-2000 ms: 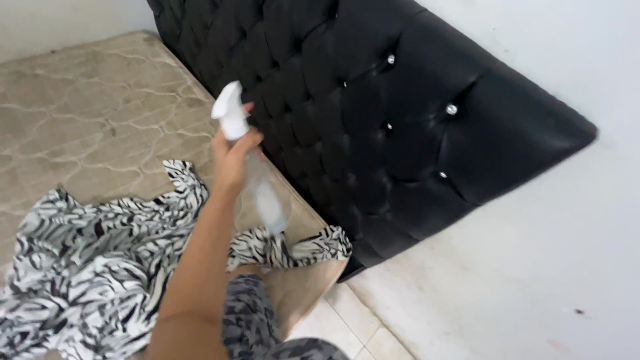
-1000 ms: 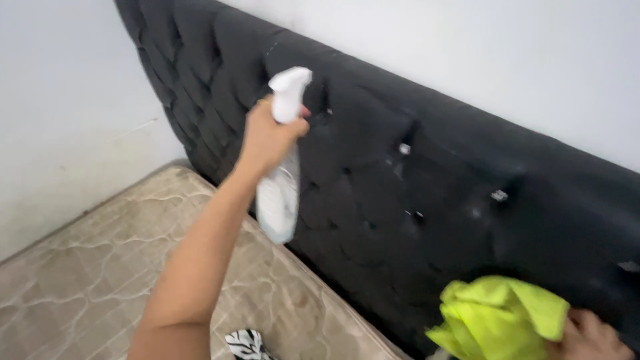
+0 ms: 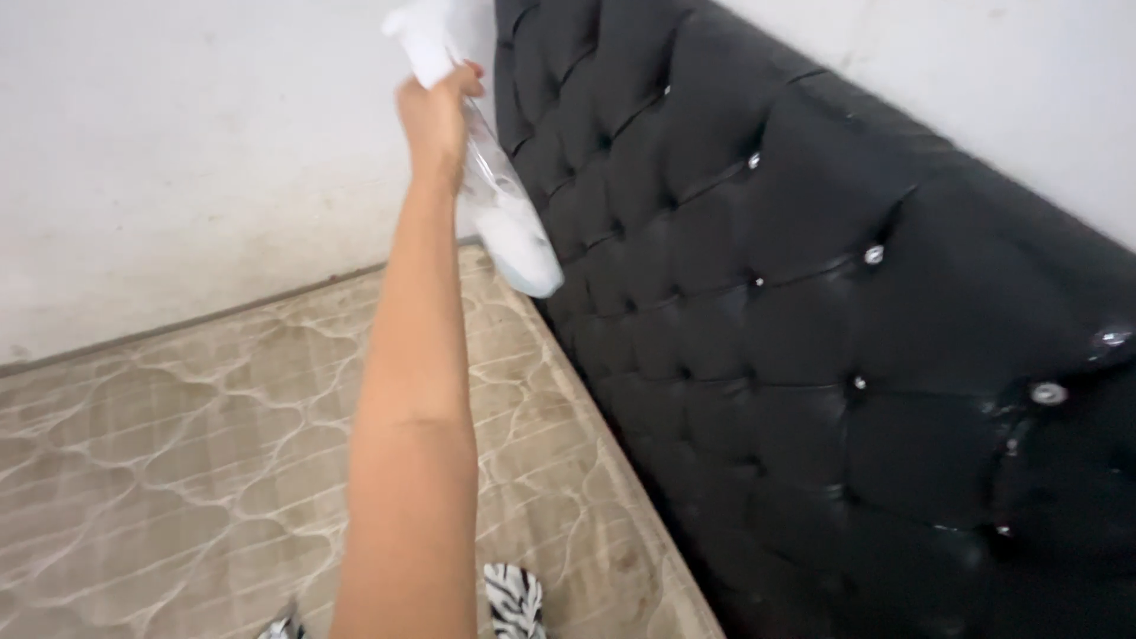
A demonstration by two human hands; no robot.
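My left hand (image 3: pixel 437 120) grips the neck of a clear plastic spray bottle (image 3: pixel 515 235) with a white trigger head. The bottle hangs tilted, its base toward the lower right, in front of the far end of a black tufted headboard (image 3: pixel 799 337). Its trigger head is blurred against the white wall. Crystal-like buttons and some wet-looking shiny spots dot the headboard. My right hand is out of view.
A beige quilted mattress (image 3: pixel 222 461) with stains lies along the headboard, its far edge by the white wall (image 3: pixel 195 160). Pieces of zebra-print fabric (image 3: pixel 515 599) show at the bottom edge.
My left hand has carried the spray bottle toward the headboard's far end. My right hand and the yellow-green cloth, seen at lower right one second ago, have left the view, which has shifted.
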